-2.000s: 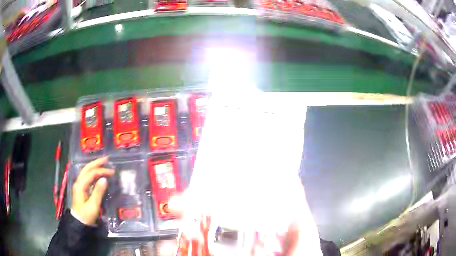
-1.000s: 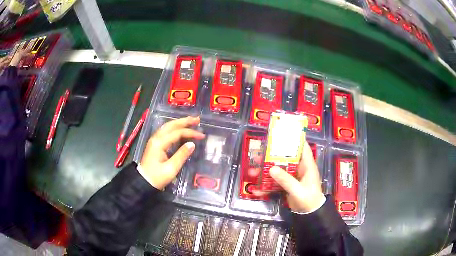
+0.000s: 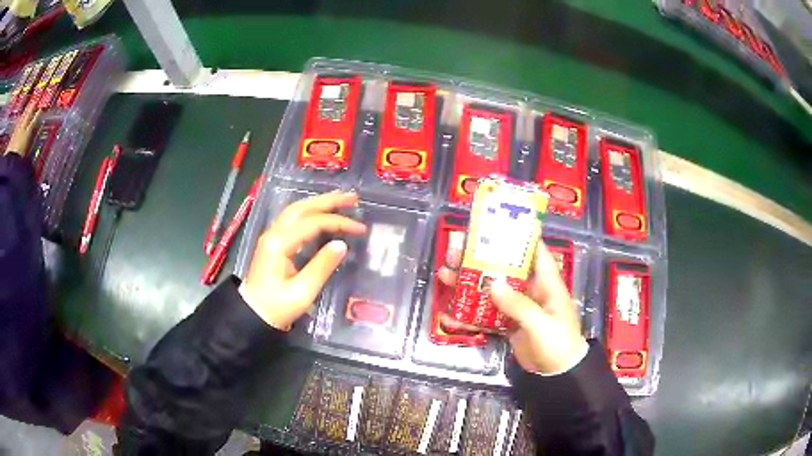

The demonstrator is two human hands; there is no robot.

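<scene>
My right hand (image 3: 548, 312) holds a red keypad phone (image 3: 500, 239) upright over the tray, its yellow-framed screen lit white with blue marks and facing me. The thumb lies on the red keys. My left hand (image 3: 298, 258) is bare and empty, its fingers apart and curled, over the tray's lower left pocket. The clear blister tray (image 3: 659, 312) holds several red phone backs (image 3: 406, 134) with open battery bays. The lower left pocket holds no phone; a red oval and a pale patch show in it. My right hand and phone partly cover the lower middle pockets.
A row of dark batteries (image 3: 374, 414) lies at the near edge. Left are a red pen (image 3: 233, 230), a pale-barrelled pen (image 3: 228, 194), another red pen (image 3: 100, 198) and a black device (image 3: 133, 178) with cable. Another person's hand (image 3: 25, 129) and dark sleeve are far left, by another tray (image 3: 93, 107).
The bright glare seen two seconds ago is gone. The held phone's screen went from plain white to showing blue marks. My left hand has hardly moved since one second ago.
</scene>
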